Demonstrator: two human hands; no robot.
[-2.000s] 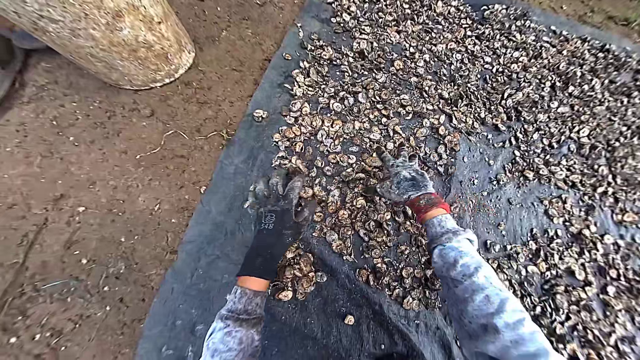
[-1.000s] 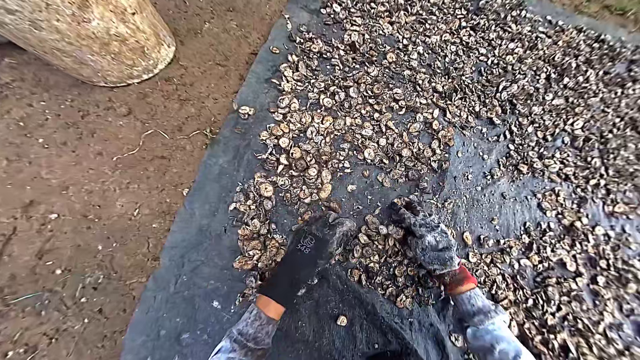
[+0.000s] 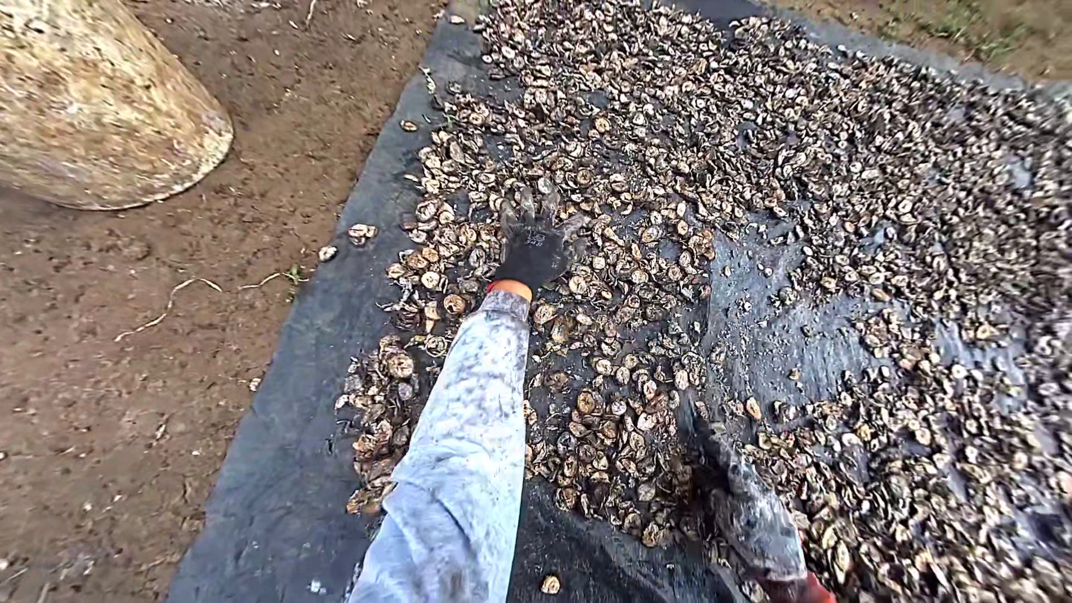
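Observation:
Many small, round, dried brown slices (image 3: 636, 410) lie spread over a dark woven ground sheet (image 3: 285, 452). My left hand (image 3: 534, 243), in a black glove with pale dusty fingers, reaches forward and rests on the slices with its fingers spread; it grips nothing that shows. At the lower right my right hand (image 3: 745, 502), in a dusty dark glove with a red cuff, is low over the sheet beside the near heap of slices. Its fingers are blurred and partly hidden, so whether they hold anything cannot be told.
A large, pale, stained cylindrical container (image 3: 109, 109) lies on the bare brown soil (image 3: 167, 402) at the upper left. A thin pale root or string (image 3: 188, 285) runs over the soil. Grass (image 3: 963, 21) borders the sheet's far right edge.
My left hand has moved forward, farther out over the slices, with its fingers spread. My right hand is now nearer the bottom of the view.

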